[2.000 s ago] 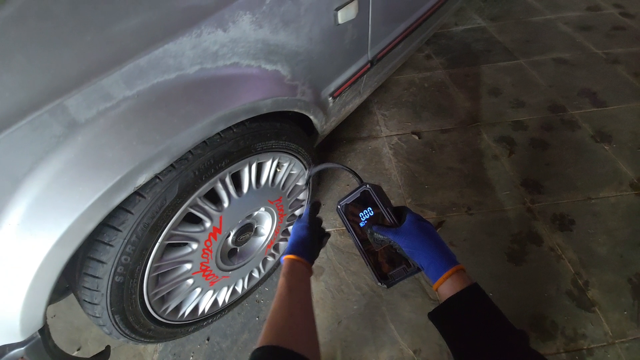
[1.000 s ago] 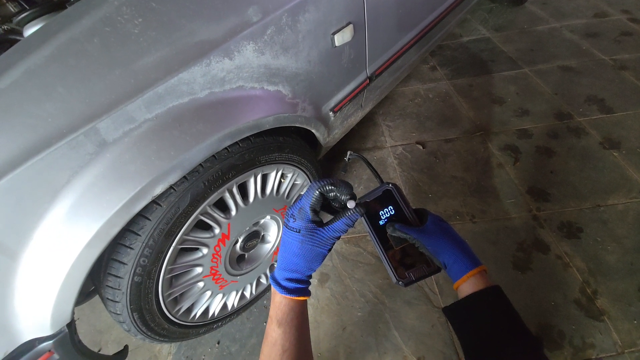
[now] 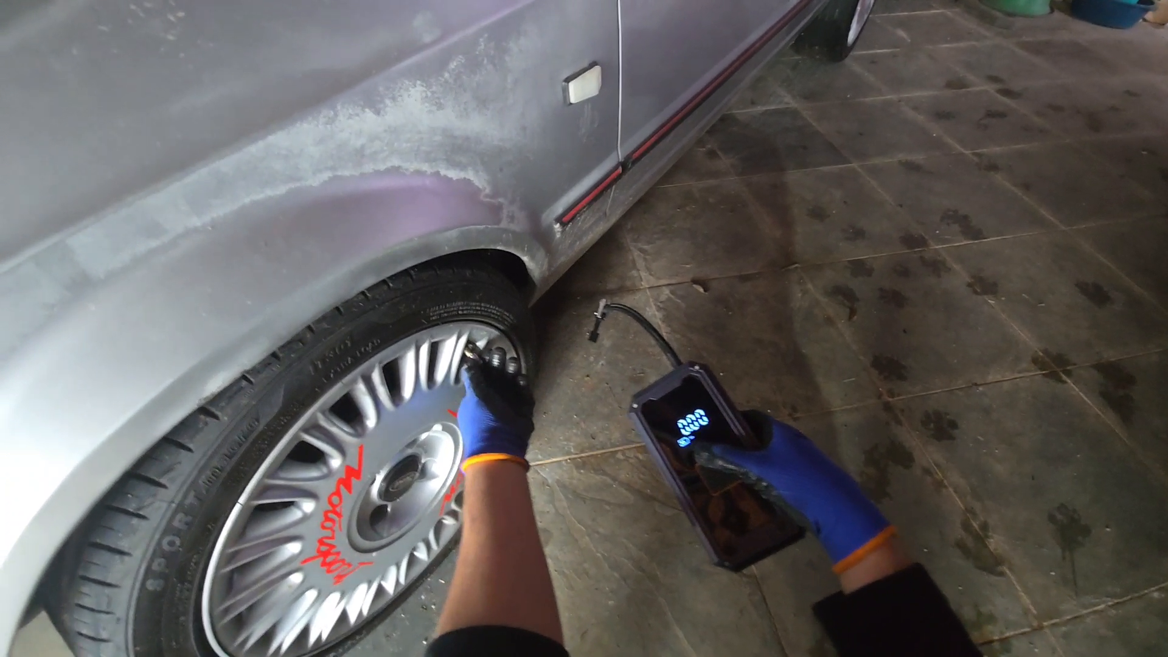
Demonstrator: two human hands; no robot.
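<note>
My left hand (image 3: 496, 403), in a blue and black work glove, is at the upper right rim of the car's alloy wheel (image 3: 365, 493); its fingertips are at the spokes, around a small part I cannot make out. My right hand (image 3: 785, 474), gloved the same way, grips a black portable tire inflator (image 3: 716, 465) by its right side, thumb over the front. The lit display reads zeros. From the inflator's top a short black air hose (image 3: 646, 327) curves up to a metal chuck (image 3: 599, 319), which hangs free over the floor, apart from the wheel.
The silver car's fender (image 3: 365, 182), with worn paint, stands above the tire (image 3: 173, 511). Its door (image 3: 693, 64) has a red-lined trim strip. Dark floor tiles (image 3: 912, 301) with paw prints lie at the right. A blue basin (image 3: 1109, 11) and a green container (image 3: 1017, 5) are at the far top right.
My left hand has moved from beside the inflator's top back to the wheel rim. Two seconds ago the hose reached toward the rim; now its end hangs free. My right hand still holds the inflator.
</note>
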